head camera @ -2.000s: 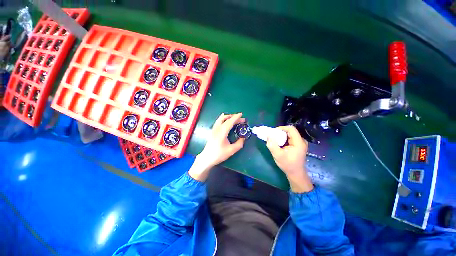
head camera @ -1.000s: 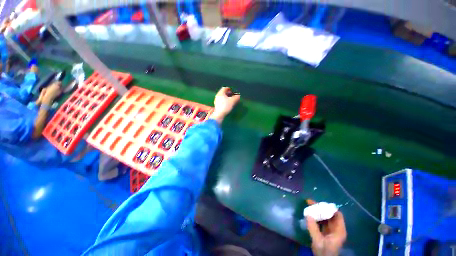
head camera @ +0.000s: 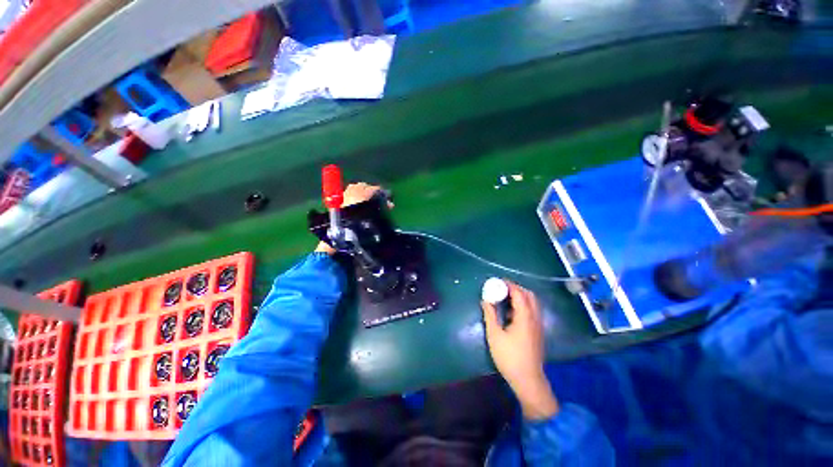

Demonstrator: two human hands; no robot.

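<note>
The press fixture [head camera: 397, 296] stands on the bench with its red handle [head camera: 332, 186] upright. My left hand [head camera: 363, 192] is behind the fixture, largely hidden by its black body. A dark shape lies at its fingertips, but I cannot tell whether the hand holds it. My right hand [head camera: 518, 342] is shut around the white squeeze bottle [head camera: 495, 290], right of the fixture; the bottle's round white end faces up. A dark round part [head camera: 256, 202] lies alone on the green surface, left of the fixture.
Orange-red tray [head camera: 119, 344], partly filled, stands left; another filled tray [head camera: 35, 383] is beyond it. Blue control box [head camera: 630, 239] stands right, joined by a thin tube [head camera: 475, 254]. Another worker's sleeve [head camera: 763, 328] is at far right. Plastic bags [head camera: 342, 68] lie on the far shelf.
The view has swung right. My left hand has moved from beside the tray to behind the fixture. A round part now lies alone near the tray's far corner. The bottle remains in my right hand.
</note>
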